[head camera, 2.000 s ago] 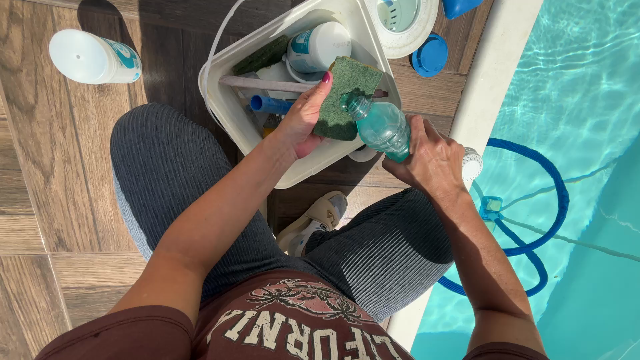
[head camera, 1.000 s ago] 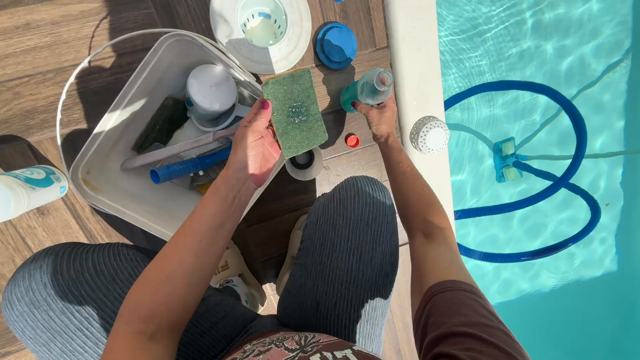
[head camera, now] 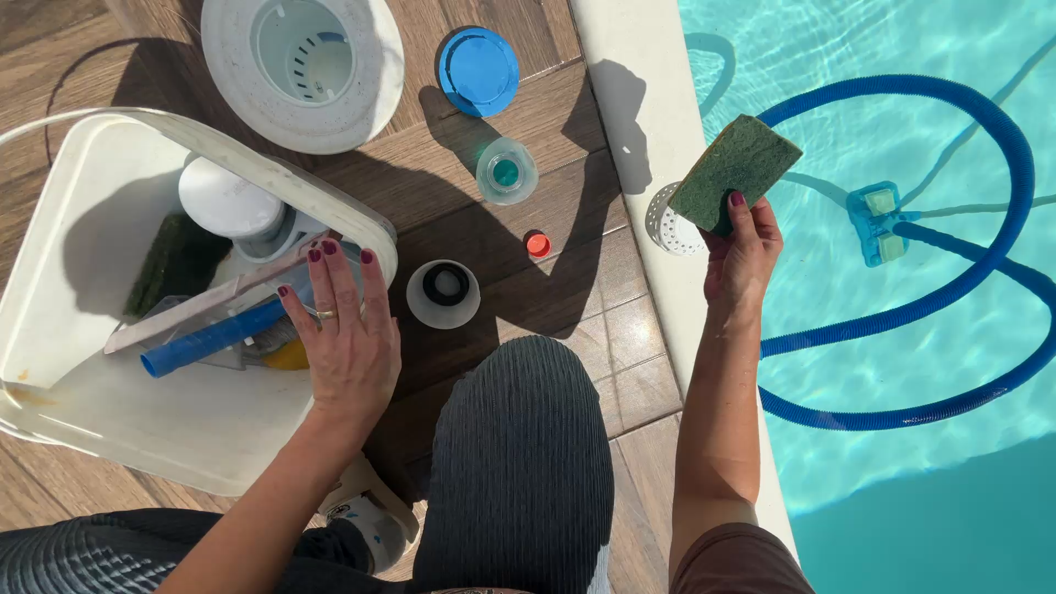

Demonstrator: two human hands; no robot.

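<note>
My right hand point(head camera: 742, 247) holds a green scouring sponge point(head camera: 737, 173) by its lower edge, above the pool's white edge. My left hand point(head camera: 342, 330) is spread over the right side of a white plastic bucket point(head camera: 198, 450), fingers apart, with nothing gripped; whether it touches the rim I cannot tell. Inside the bucket lie a blue tube point(head camera: 210, 337), a dark green pad point(head camera: 177, 264), a white-lidded container point(head camera: 229, 198) and a pale flat strip. An uncapped clear bottle with green liquid point(head camera: 506, 172) stands on the deck, near a small red cap point(head camera: 539, 244).
A white skimmer ring with a basket point(head camera: 371, 74) and a blue round lid point(head camera: 478, 72) lie on the wood-look tiles. A white cone-shaped piece with a black ring point(head camera: 444, 294) is by the bucket. The pool at right holds a blue hose point(head camera: 899, 419) and a blue cleaner head point(head camera: 876, 223).
The sponge has passed from my left hand to my right, which has let go of the bottle, now standing on the deck. My left hand has moved over the bucket.
</note>
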